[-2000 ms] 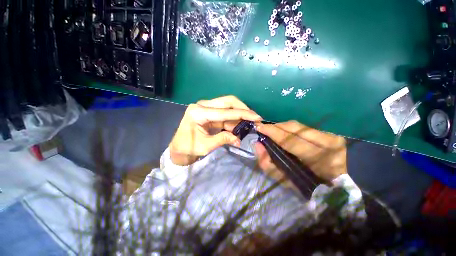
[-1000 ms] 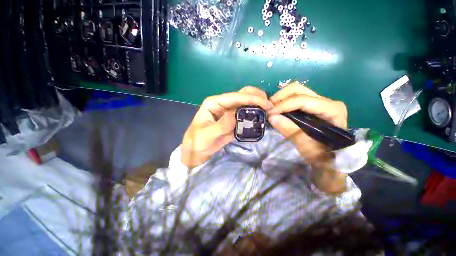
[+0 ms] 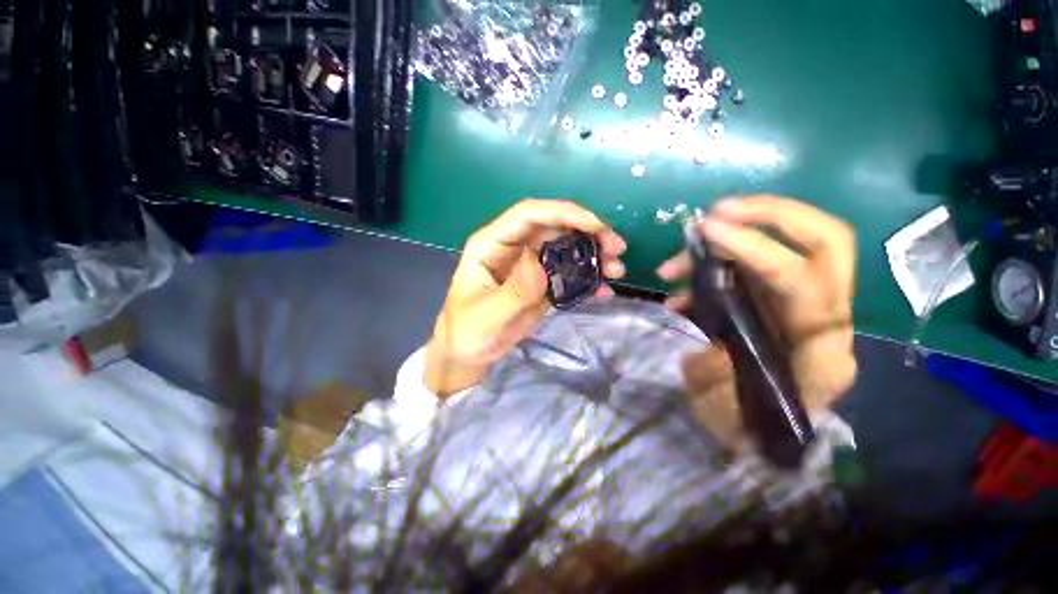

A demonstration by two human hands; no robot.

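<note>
My left hand [image 3: 493, 290] holds the black rounded-square watch case [image 3: 570, 269] between thumb and fingers, its inside facing up towards me. My right hand [image 3: 783, 302] is blurred and holds the thick black dispensing syringe [image 3: 756, 366], its front end at the near side of the small cluster of tiny whitish parts [image 3: 676, 214] on the bench. Whether the tip touches a part cannot be told. The syringe is apart from the case, to its right.
The green bench [image 3: 835, 104] bears a pile of small rings [image 3: 685, 81], a clear parts bag [image 3: 505, 58], a black blister tray [image 3: 377, 128] at left, a whitish square packet [image 3: 930, 260] and a black controller with a gauge [image 3: 1019, 288] at right.
My right hand has moved with the syringe from beside the case, right and forward to the tiny parts. My left hand has tilted the case and shifted it slightly forward.
</note>
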